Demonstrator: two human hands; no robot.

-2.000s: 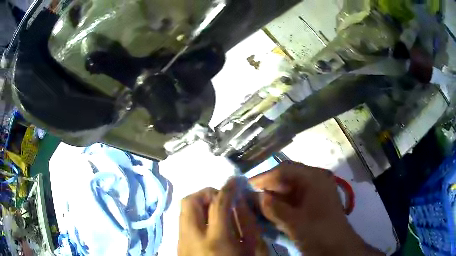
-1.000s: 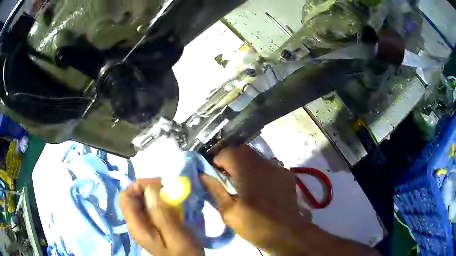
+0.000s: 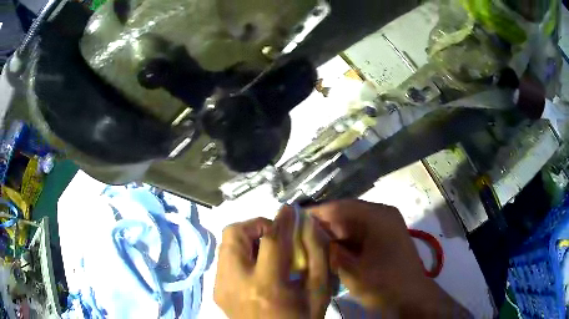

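My left hand and my right hand are close together just below the sewing machine's presser foot. Both are closed on a small light blue plush workpiece. Only a thin light blue edge and a bit of yellow show between the fingers; the rest is hidden by the hands. The workpiece's upper edge is close to the end of the cylinder arm; I cannot tell whether it is under the needle.
Light blue fabric straps lie piled on the white table at left. The red scissors handle shows right of my right hand. A blue plastic crate stands at lower right. The large grey-green machine head fills the upper left.
One second ago the hands were further apart, with more blue fabric and a yellow part showing. They have come together around the workpiece and cover most of it. The camera view has shifted.
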